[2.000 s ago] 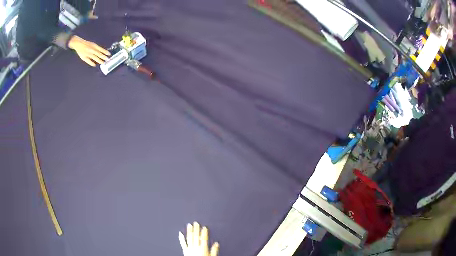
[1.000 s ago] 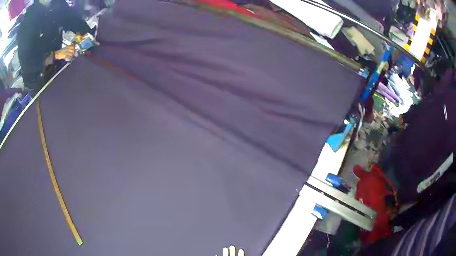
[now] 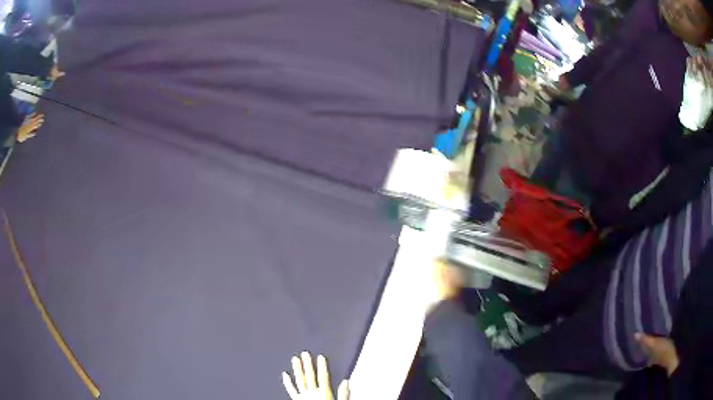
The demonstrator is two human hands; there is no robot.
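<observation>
Dark purple-navy cloth (image 3: 219,234) covers most of the table, with long folds running towards the rail end. My left hand (image 3: 311,378) lies at the bottom edge of the picture, palm down on the cloth, fingers spread, partly cut off. My right hand (image 3: 447,280) is blurred at the near side of the silver rail end (image 3: 500,256), beyond the pale table edge (image 3: 387,336); its grip cannot be made out. A blurred white box-shaped thing (image 3: 422,178), possibly the cutter, sits at the cloth edge just above the rail.
A thin tan stick (image 3: 43,312) lies on the cloth at left. A person's hand (image 3: 30,126) is at the far left edge, near a thin black cord (image 3: 74,109). A red bag-like item (image 3: 547,219) and people, one in stripes (image 3: 661,273), are at right. Blue bracket parts (image 3: 455,134) edge the table.
The view has shifted right. The white box-shaped thing now shows by the rail end. My right hand has come into view there. My left hand shows more of itself than one second ago.
</observation>
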